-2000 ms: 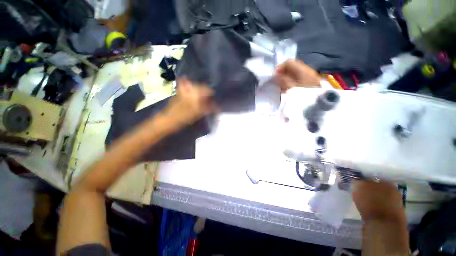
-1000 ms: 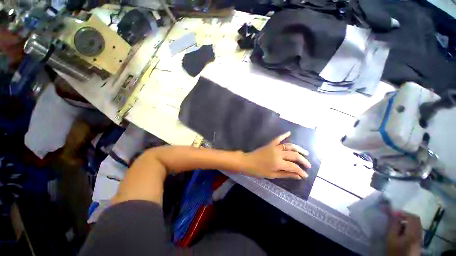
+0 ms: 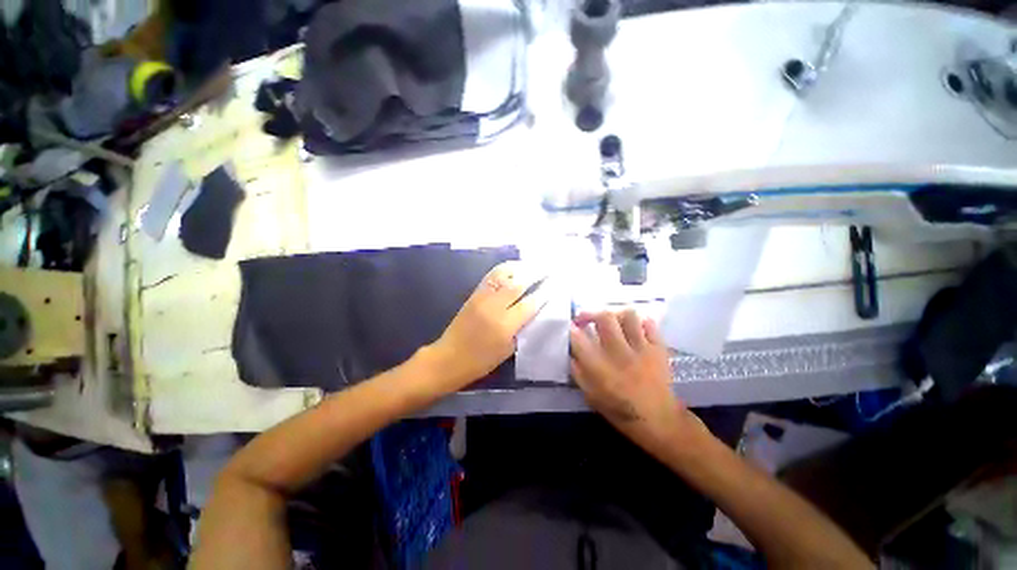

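Note:
A dark grey cut panel (image 3: 368, 317) lies flat on the white machine table, left of the needle. A pale strip (image 3: 543, 343) lies at its right end. My left hand (image 3: 491, 323) presses on the panel's right end and the strip's left edge. My right hand (image 3: 625, 356) has its fingertips down at the strip's right edge. Whether the fingers grip or only press is hard to tell. The presser foot (image 3: 633, 267) of the sewing machine (image 3: 781, 123) is just behind my right hand. More light strips (image 3: 714, 290) lie right of the needle.
A dark grey stack (image 3: 385, 78) with pale edges lies behind the panel. A small dark scrap (image 3: 212, 212) is on the cream side table (image 3: 167, 367). Dark snips (image 3: 863, 273) lie right of the needle, near a black lump (image 3: 970, 317). A blue basket (image 3: 413, 479) is below the table.
The panel has been shifted up beside the needle. My right hand has come left from the strips to the panel's right end, where a pale strip now lies. The view has turned right.

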